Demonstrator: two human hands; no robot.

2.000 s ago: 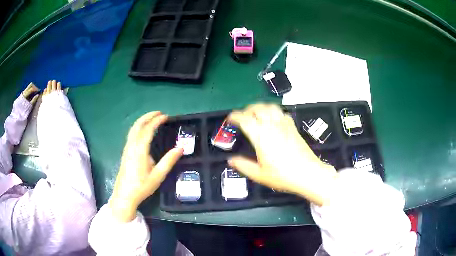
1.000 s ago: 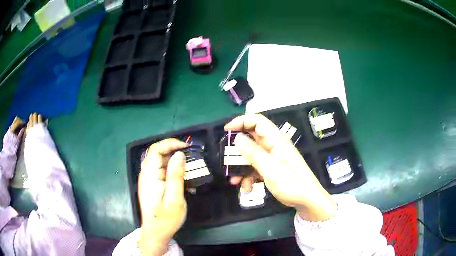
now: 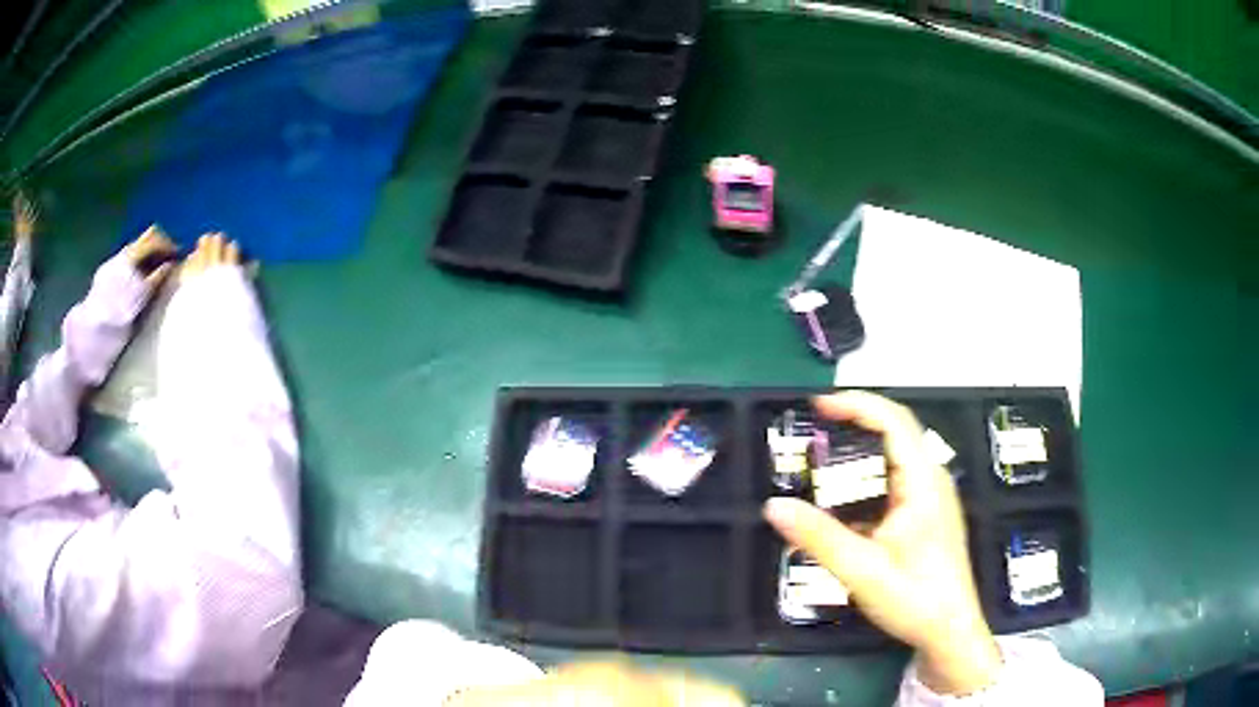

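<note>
A black foam tray (image 3: 552, 641) lies in front of me. Two watch heads (image 3: 559, 456) with red, blue and white screens sit in its upper left pockets; the two lower left pockets are empty. My right hand (image 3: 891, 532) holds a watch head (image 3: 849, 477) with a white strip and a purple line between thumb and fingers, above the middle of the tray. Other watch heads with white strips (image 3: 1020, 445) sit in the middle and right pockets. My left hand (image 3: 628, 686) is blurred and cut off by the bottom edge; its fingers are not visible.
An empty black tray (image 3: 550, 180) lies at upper left beside a blue mat (image 3: 311, 145). A pink counter (image 3: 742, 198), a pen (image 3: 828, 252), a separate dark watch unit (image 3: 828, 323) and white paper (image 3: 973, 311) lie behind the tray. Another person's arms (image 3: 228, 401) rest at left.
My left hand has dropped from over the tray to the bottom edge. My right hand still holds its watch. The view has shifted, and both lower left pockets, filled two seconds ago, now show empty.
</note>
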